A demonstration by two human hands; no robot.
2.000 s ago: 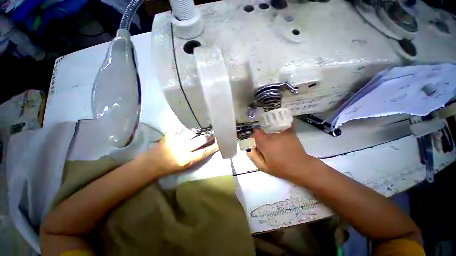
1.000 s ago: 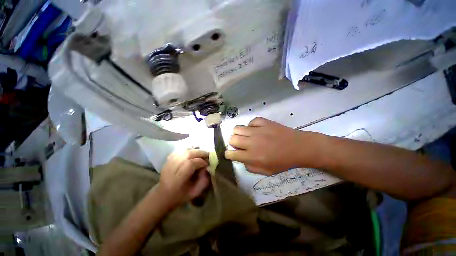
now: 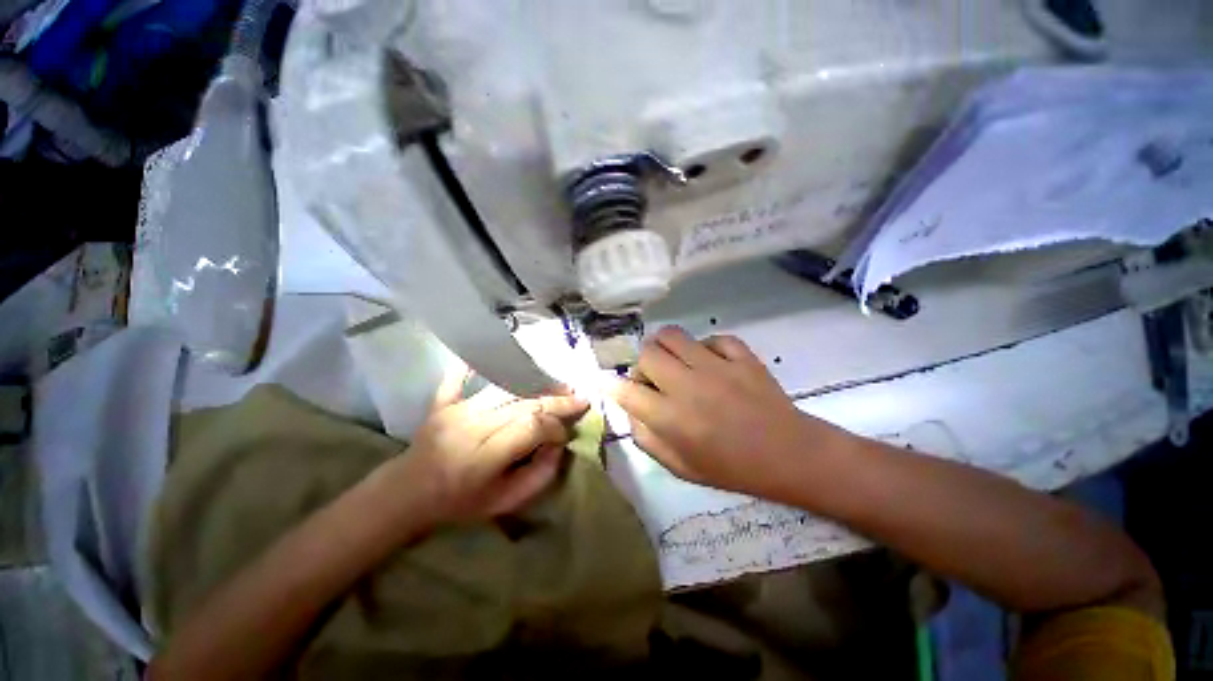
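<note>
A khaki garment piece spreads from the needle area over the table edge into my lap. Pale grey-white lining lies at its left. My left hand pinches the khaki cloth just in front of the needle area, fingertips in the bright light. My right hand is at the right of the same spot, fingers curled with fingertips down at the cloth edge; what they grip is hidden. The white sewing machine stands ahead, its tension dial above my hands. The presser foot and needle are mostly hidden by glare and the machine's guard.
A white lamp head hangs at the left. Marked paper sheets hang from the machine body at the right. A small dark tool lies on the machine bed under them. Dark and blue cloth shows at the far upper left.
Since one second ago, the view has shifted, with the machine and lamp appearing further right. My left hand has moved up closer to the needle area and my right hand. The khaki cloth lies flatter.
</note>
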